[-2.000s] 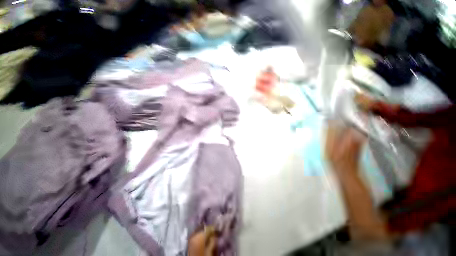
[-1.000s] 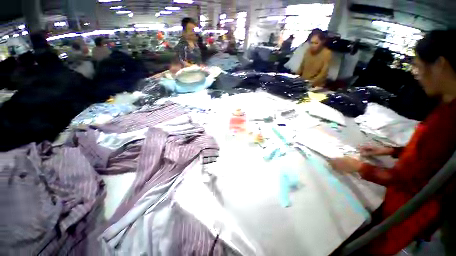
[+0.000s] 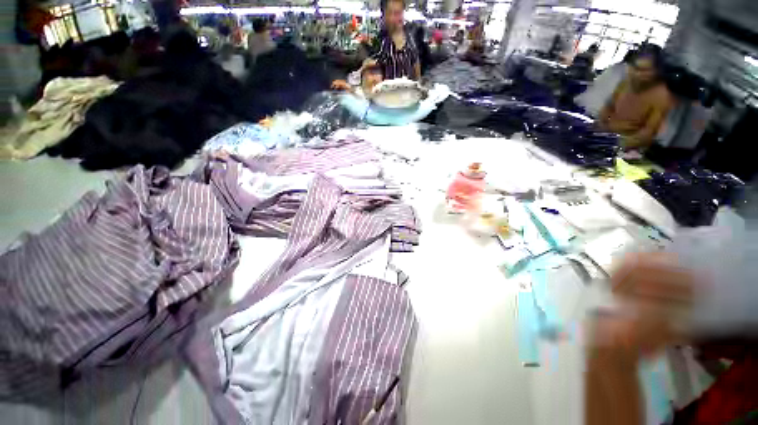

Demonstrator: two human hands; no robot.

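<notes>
A purple shirt with thin white stripes [image 3: 370,344] lies spread nearest me, its pale wrong side facing up at the left and its striped front at the right. A long striped sleeve runs diagonally across it. A small dark mark or tool lies on its lower edge, too unclear to name. A crumpled striped shirt pile [image 3: 125,257] lies at the left. More folded striped shirts [image 3: 349,153] lie behind. Neither of my hands can be made out in view.
Blurred bare hands and a forearm [image 3: 644,315] reach in at the right beside red clothing, apparently a coworker's. A red-pink bottle [image 3: 466,189] and light blue strips [image 3: 530,319] lie right of the shirts. Dark garments [image 3: 158,108] and other people are beyond.
The view has steadied and turned left, with things shifted right in the frame. The coworker's hands look nearer and blurred. The hand at the bottom edge two seconds ago is gone.
</notes>
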